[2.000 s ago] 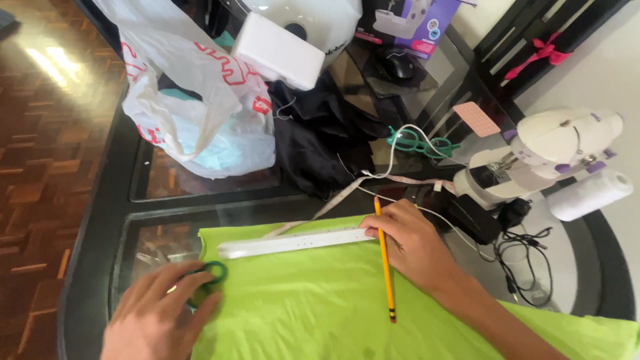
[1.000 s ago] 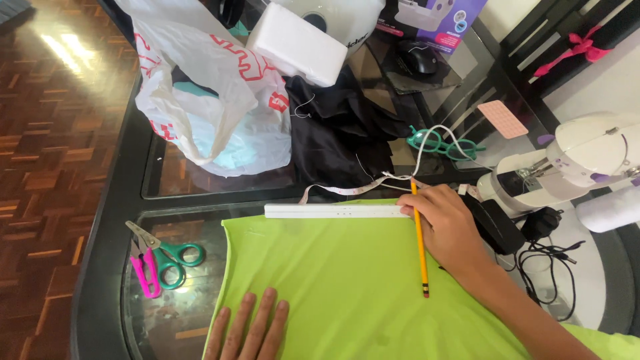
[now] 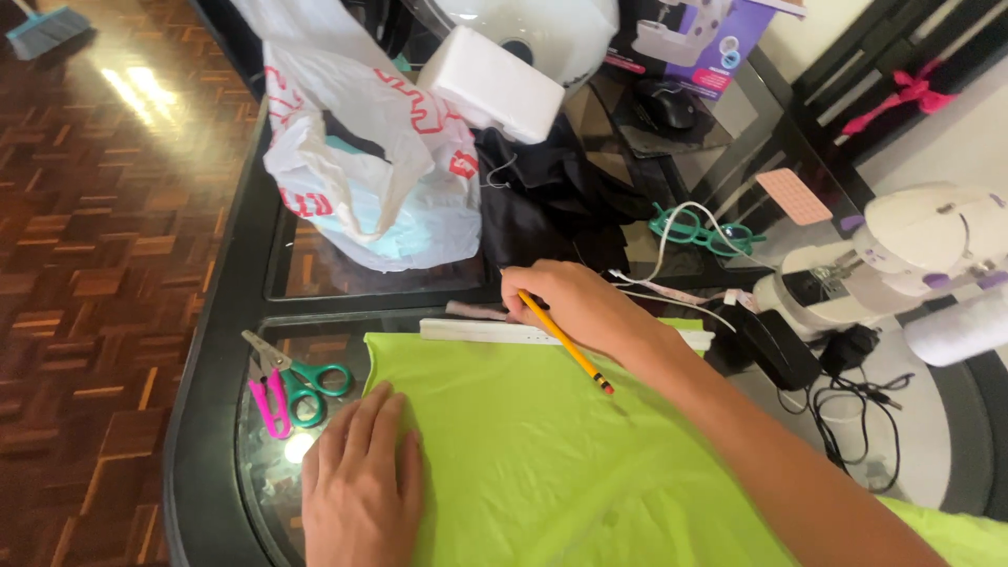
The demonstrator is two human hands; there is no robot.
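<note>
Lime green fabric (image 3: 504, 441) lies spread over the glass table. Along its far edge rests a white ruler (image 3: 465, 330), its middle partly covered by my right hand (image 3: 575, 303). That hand holds a yellow pencil (image 3: 568, 345), eraser end toward me, and its fingertips are at a tape measure (image 3: 476, 311) just beyond the fabric edge; whether they pinch it is hidden. My left hand (image 3: 366, 472) lies flat on the fabric's left edge, holding nothing. Left of the fabric are green-handled scissors (image 3: 303, 386) and a pink thread snipper (image 3: 272, 403).
A plastic bag (image 3: 378, 181), black cloth (image 3: 543, 205), a white foam block (image 3: 492, 83) and green glasses (image 3: 701, 232) sit beyond the fabric. At right are a small white sewing machine (image 3: 906, 244), a black adapter (image 3: 776, 346), tangled cables (image 3: 858, 425) and a thread cone (image 3: 961, 327).
The left hand has released the scissors, which it held two seconds ago, and now rests on the fabric. The right hand has moved left from near the ruler's right end to the tape measure, still with the pencil.
</note>
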